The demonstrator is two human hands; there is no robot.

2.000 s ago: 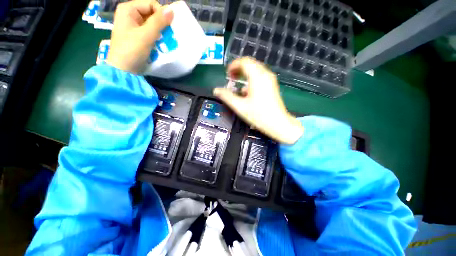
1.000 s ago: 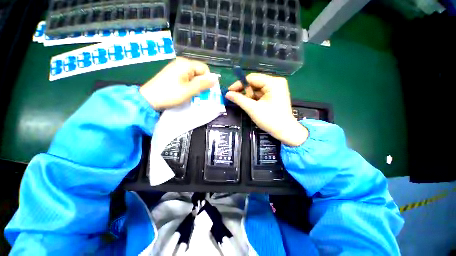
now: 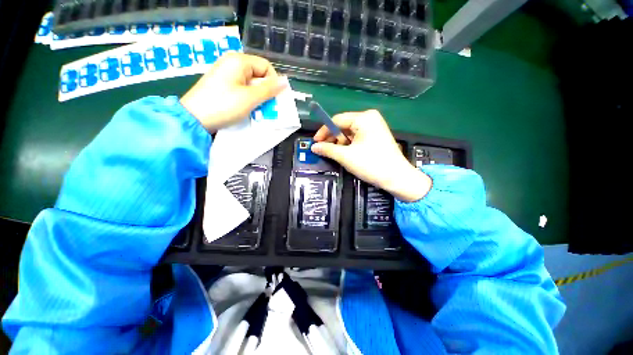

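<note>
My left hand [image 3: 232,90] holds a curled white sticker sheet [image 3: 239,149] with a blue adhesive piece [image 3: 265,109] on it. My right hand [image 3: 364,149] holds grey tweezers [image 3: 326,119], their back end pointing up and left. Its fingertips are at the top end of a phone assembly [image 3: 314,208] in the black foam phone tray [image 3: 277,239]. Blue shows at that phone's top end beside the fingers; whether the fingers touch it I cannot tell. The sheet partly covers the phone to the left. My right hand partly covers the phone to the right.
Sticker sheets with blue shapes [image 3: 142,64] lie on the green bench [image 3: 104,132] at the back left, partly under a component tray [image 3: 146,15]. Stacked component trays [image 3: 347,76] stand behind the phone tray. A grey bar [image 3: 479,22] is at the back right. A white scrap [image 3: 543,221] lies at the right.
Over the two seconds, my left hand has brought the sheet beside the phone. Since one second ago, my right hand has moved from the sheet down to the phone's top end, where blue now shows.
</note>
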